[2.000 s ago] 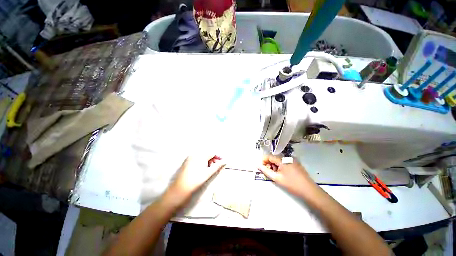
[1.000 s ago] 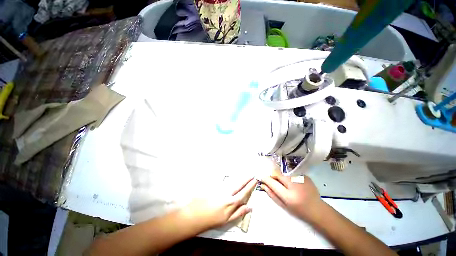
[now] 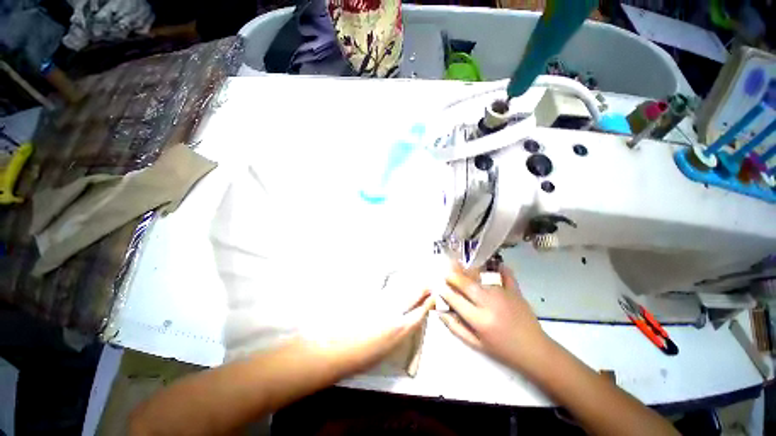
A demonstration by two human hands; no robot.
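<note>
The garment panel (image 3: 247, 272), washed out to white by the lamp, lies on the white table left of the sewing machine (image 3: 630, 187). A narrow beige strip (image 3: 414, 351) sticks out below my hands toward the front edge. My left hand (image 3: 400, 319) lies low on the cloth, washed out, its fingertips by my right fingers. My right hand (image 3: 489, 315) is just below the needle area, fingers bent over the cloth, with a white wrap on one finger. The hands press on or hold the cloth; the presser foot and needle are mostly hidden.
Red-orange snips (image 3: 648, 325) lie on the machine bed at right. Beige cut pieces (image 3: 123, 200) rest on the plaid cloth (image 3: 85, 145) at left. A teal post (image 3: 549, 47) rises above the machine head. A grey trough (image 3: 425, 43) runs behind. A blue spool rack (image 3: 723, 174) stands at right.
My hands were apart two seconds ago and now meet below the needle. The small beige piece, earlier flat and wide, now shows as a narrow strip. The view has also shifted.
</note>
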